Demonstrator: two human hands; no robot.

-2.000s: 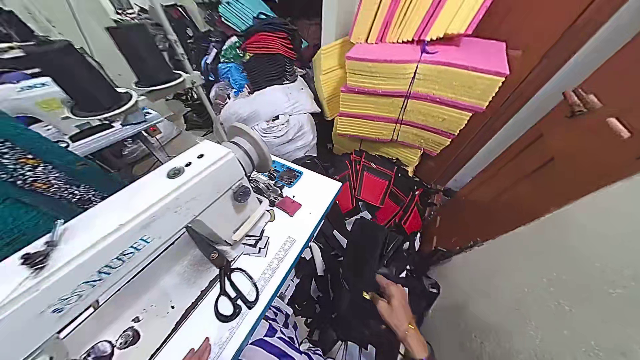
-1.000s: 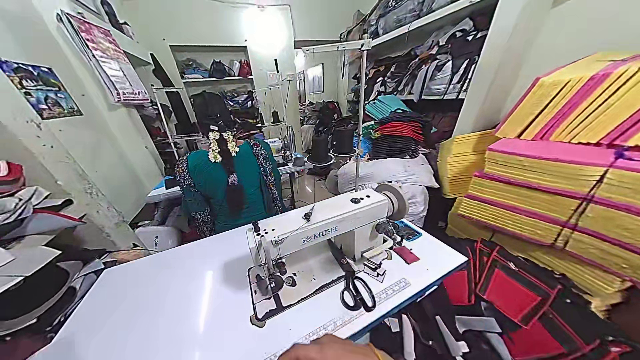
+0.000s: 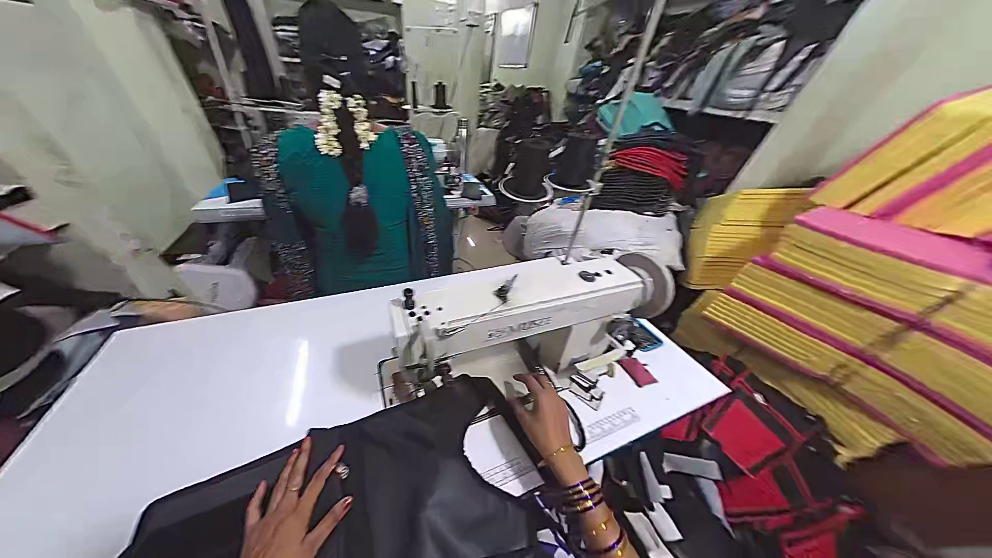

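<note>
Black fabric (image 3: 403,473) lies across the front of the white sewing table (image 3: 256,364), one end reaching the needle area of a white sewing machine (image 3: 519,310). My left hand (image 3: 294,504) rests flat on the fabric, fingers spread. My right hand (image 3: 542,418), with bangles at the wrist, is at a narrow strip of the fabric just right of the needle area; whether its fingers pinch the strip is unclear. Black-handled scissors (image 3: 576,422) lie partly hidden behind that hand. A small dark red cloth piece (image 3: 638,371) lies on the table to the right.
Stacked yellow and pink pieces (image 3: 852,325) stand on the right, above red and black pieces (image 3: 752,434) and scraps. Beyond the machine, a person in a green top (image 3: 380,209) sits facing away at another table. Black thread cones (image 3: 531,167) and a white bundle (image 3: 601,232) stand behind.
Black fabric now lies on the table under my left hand. My right hand, over the dark pile two seconds ago, is now beside the machine's needle area. The view has swung strongly.
</note>
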